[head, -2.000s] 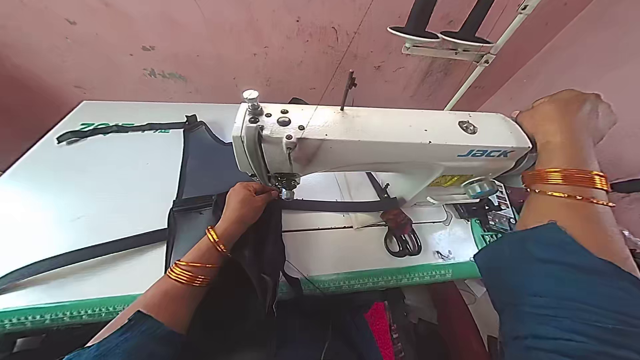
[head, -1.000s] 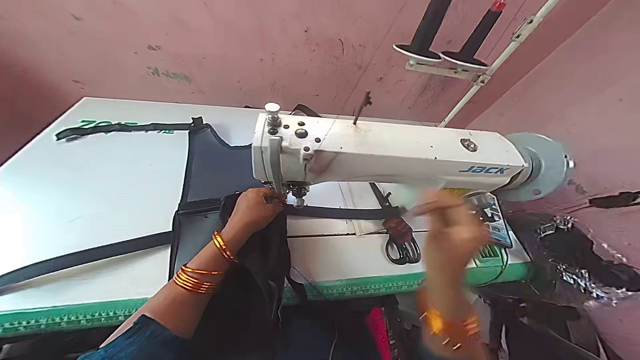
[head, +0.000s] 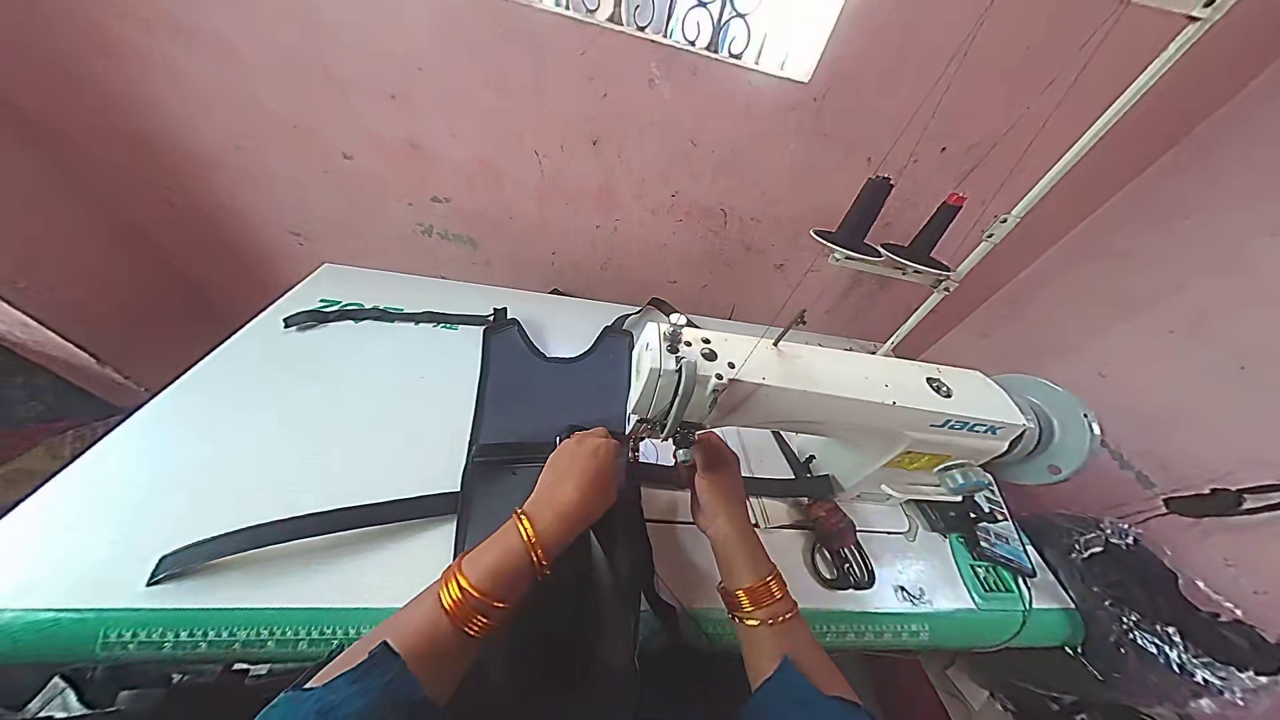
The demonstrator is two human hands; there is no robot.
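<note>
A white Jack industrial sewing machine (head: 850, 385) stands on the white table. Under and left of its needle area lies a dark fabric piece (head: 555, 400) with a curved neckline edge and long straps. My left hand (head: 585, 475) grips the dark fabric just left of the presser foot. Close to the right side of the presser foot, my right hand (head: 715, 480) is closed at the dark strap (head: 790, 487), which runs right beneath the machine's arm. Another dark strap (head: 310, 527) stretches left across the table. The fingertips of both hands are partly hidden.
Scissors with dark looped handles (head: 842, 562) lie by the table's front edge. A green control panel (head: 988, 578) and a phone-like object (head: 1003, 545) sit at the right end. Two dark thread cones (head: 862, 215) stand on a rack behind. Dark bundled material (head: 1160, 600) is at the right.
My right hand has come from the handwheel at the machine's right end to the needle area. My left hand stays at the fabric beside the needle. The view has shifted upward.
</note>
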